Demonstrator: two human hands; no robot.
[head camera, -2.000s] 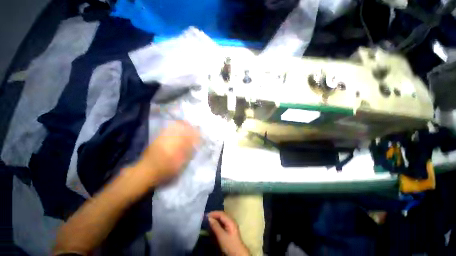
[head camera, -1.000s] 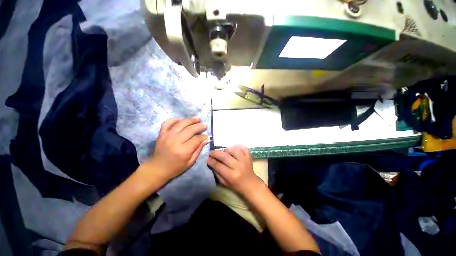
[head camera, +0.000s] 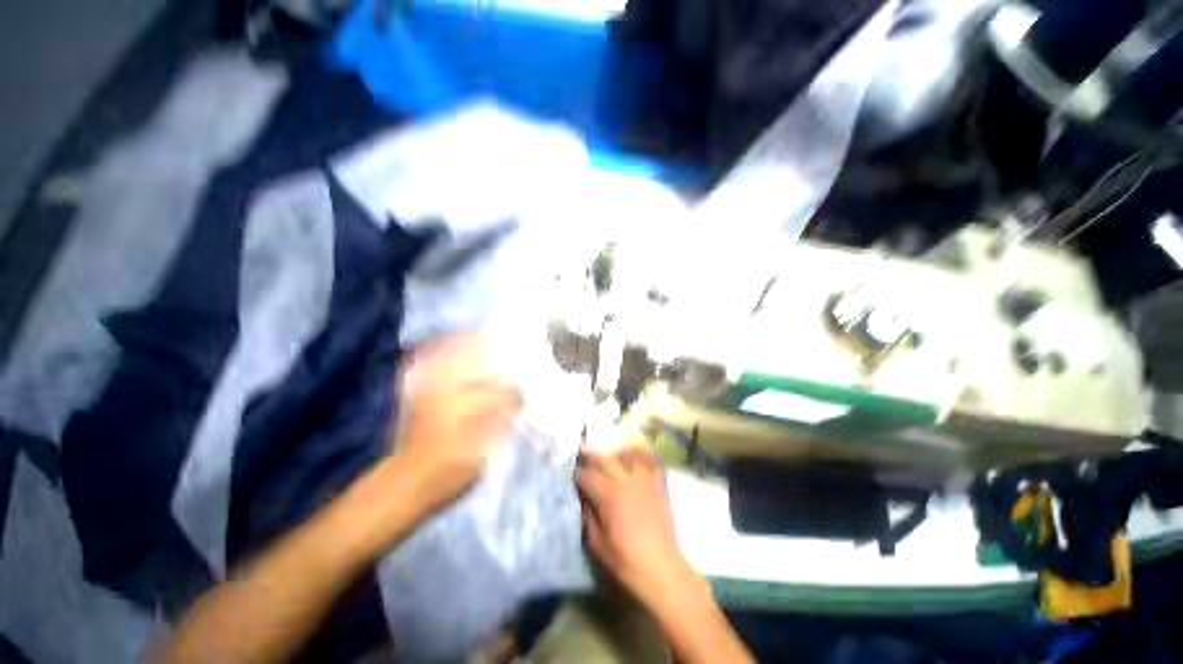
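The pale quilted padding (head camera: 454, 571) runs from the left of the sewing machine (head camera: 960, 350) down toward my lap, with dark navy shell fabric (head camera: 318, 441) beside it. My left hand (head camera: 454, 409) is blurred and lies on the padding, left of the needle area; its fingertips are too blurred to read. My right hand (head camera: 627, 499) is just below the presser foot area, with its fingertips together at the right edge of the padding, pinching it. Glare hides the needle and the stitch line.
A black pad (head camera: 807, 498) lies right of the needle on the white table with a green edge (head camera: 869, 595). A yellow-orange item (head camera: 1087, 586) with dark cloth is at the right edge. A blue bin (head camera: 519, 65) stands behind. Grey and navy panels (head camera: 266, 285) are heaped at left.
The view has shifted, so the machine shows lower and smaller. My right hand has moved up from the table's front edge to near the presser foot. My left hand remains on the padding, now blurred.
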